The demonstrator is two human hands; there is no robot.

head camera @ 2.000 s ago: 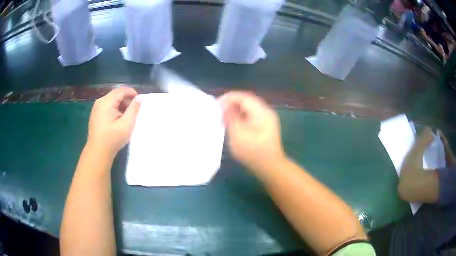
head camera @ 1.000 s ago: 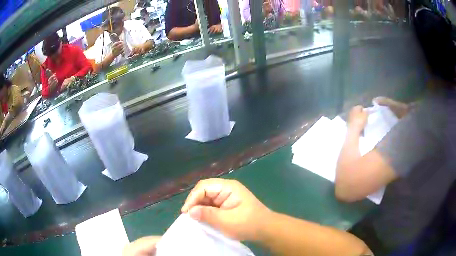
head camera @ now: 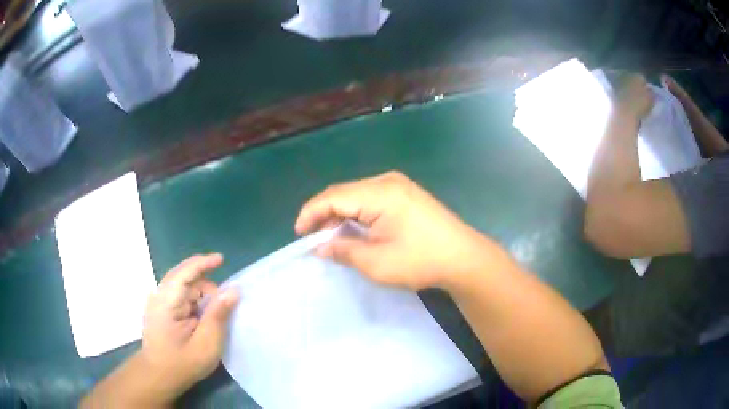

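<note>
A thin white bag (head camera: pixel 336 335) lies flat between my hands, its near end cut off by the bottom edge. My right hand (head camera: pixel 384 232) pinches the bag's upper edge between thumb and fingers. My left hand (head camera: pixel 188 315) holds the bag's upper left corner near the thumb; some of its fingers are spread. A flat stack of empty white bags (head camera: pixel 108 268) lies on the green bench (head camera: pixel 232 212), left of my left hand.
Filled white bags (head camera: pixel 132 52) stand on the dark belt (head camera: pixel 232 64) beyond the reddish-brown strip (head camera: pixel 264 132). At right, a neighbour's arm (head camera: pixel 635 212) and hands hold a white bag beside a fanned stack of bags (head camera: pixel 567 116).
The view has tilted down and both hands now show more fully, with the bag spread between them. Earlier both hands were at the flat stack, which now lies apart at left.
</note>
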